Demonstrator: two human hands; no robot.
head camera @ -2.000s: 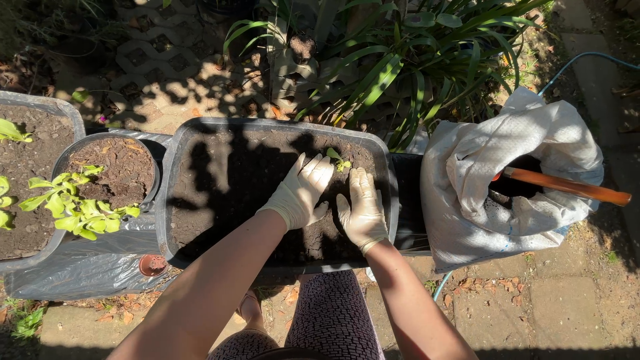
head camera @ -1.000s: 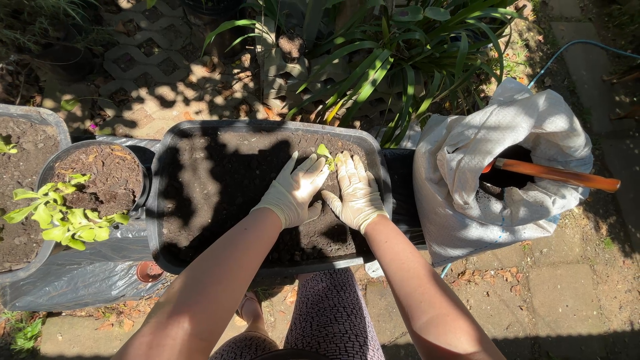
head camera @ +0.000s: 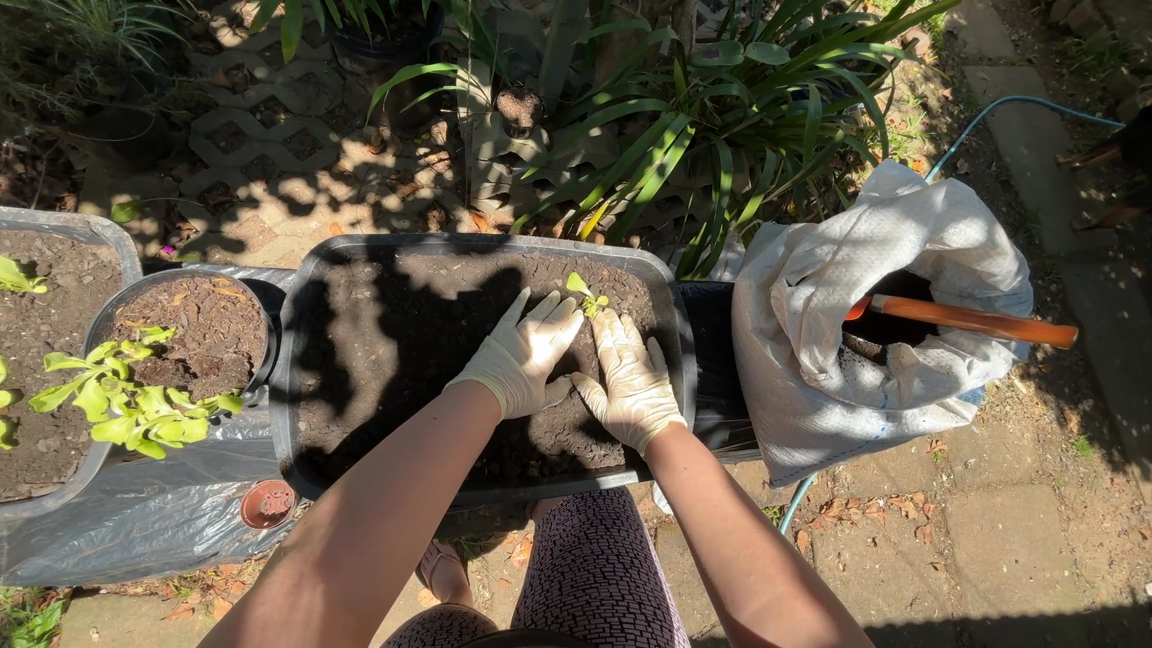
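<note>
A small green seedling (head camera: pixel 588 295) stands in dark soil (head camera: pixel 450 270) towards the right of a black rectangular planter (head camera: pixel 284 378). My left hand (head camera: pixel 525 355), in a pale thin glove, lies on the soil to the seedling's left, palm down with fingertips pointing up at it. On the near right side, my right hand (head camera: pixel 627 378), gloved alike, rests on the soil with its fingertips just below the seedling's leaves. Both hands have their fingers extended and grip nothing visible. The seedling's base is partly hidden by fingertips and leaves.
Right of the planter stands a white woven sack (head camera: pixel 783 360) holding dark soil and an orange tool with a wooden handle (head camera: pixel 981 321). To the left are a round pot (head camera: pixel 261 315) with leafy seedlings (head camera: pixel 135 396), another planter (head camera: pixel 117 234) and a small brown pot (head camera: pixel 268 504). A hose (head camera: pixel 1008 99) runs behind.
My right hand has moved closer to the seedling than two seconds ago, its fingers now flatter on the soil. My left hand stays on the seedling's left.
</note>
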